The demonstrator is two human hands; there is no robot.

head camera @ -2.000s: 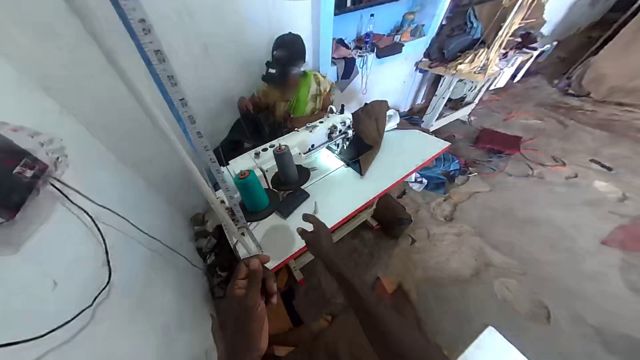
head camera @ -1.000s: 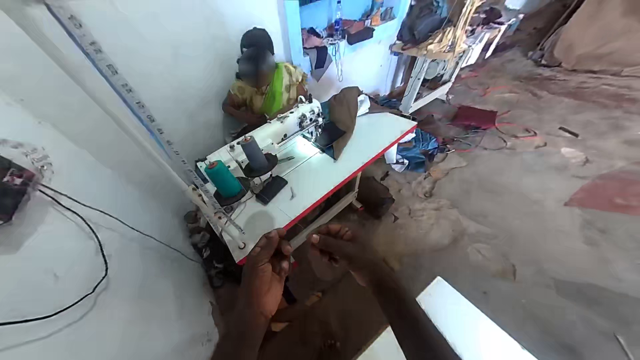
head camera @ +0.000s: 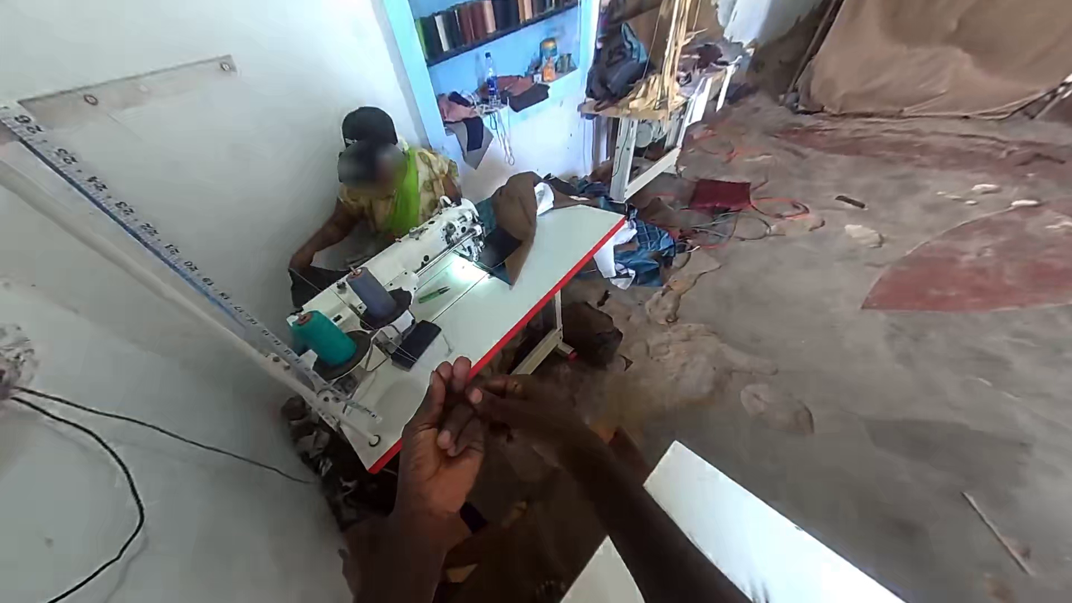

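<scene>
My left hand (head camera: 448, 440) is raised palm up near the red-edged front of a white sewing table (head camera: 548, 289), its fingers bent. Close against its fingertips are the pinched fingers of my right hand (head camera: 523, 410); whether anything small is between them is too unclear to tell. Beyond both hands, a black phone-like object (head camera: 416, 344) lies on the table beside a teal thread cone (head camera: 325, 337) and a grey thread cone (head camera: 371, 291). A white sewing machine (head camera: 419, 247) stands behind, with brown cloth (head camera: 517, 209) at its head end.
Across the machine sits a person (head camera: 394, 176) in a cap. A clear ruler (head camera: 167, 251) with markings slants at the left. White panels (head camera: 754, 528) are at the lower right. Blue checked cloth (head camera: 649, 251) hangs by the table's far end. Cables run along the left wall.
My hands were apart two seconds ago, the right one over the table's edge; now their fingertips meet. The view has shifted.
</scene>
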